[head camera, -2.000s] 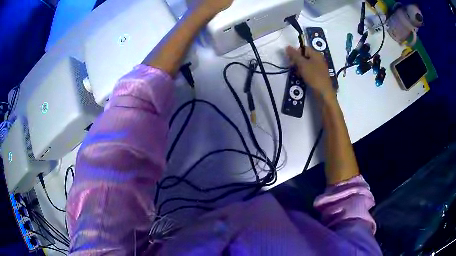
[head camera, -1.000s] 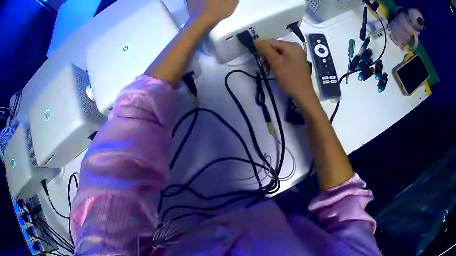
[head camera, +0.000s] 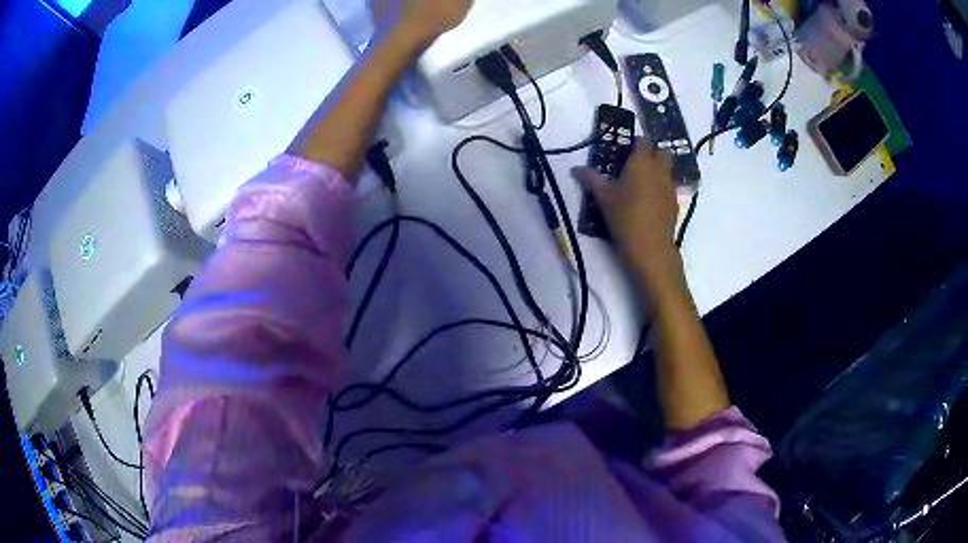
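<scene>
A white projector unit (head camera: 531, 48) stands at the top centre. A thick black power lead (head camera: 497, 72) and a thinner black cable (head camera: 520, 62) enter its near side; another plug (head camera: 600, 48) is at its right end. My left hand (head camera: 427, 15) rests at the unit's upper left, partly cut off by the top edge. My right hand (head camera: 637, 196) is blurred, over the near part of a black remote control (head camera: 612, 133); its grip cannot be told. A second remote control (head camera: 656, 93) lies just right of it.
More white units stand to the left (head camera: 249, 101). Black cables (head camera: 467, 318) tangle in front. Small black adapter leads (head camera: 750, 111), a dark-screened device (head camera: 849, 133) and a pale pink object (head camera: 839, 32) are at right. Clear plastic (head camera: 892, 424) is at lower right.
My right hand moved from the remotes to the unit's ports, then back to the nearer remote. A thinner cable now sits beside the power lead. My left hand stays on the unit.
</scene>
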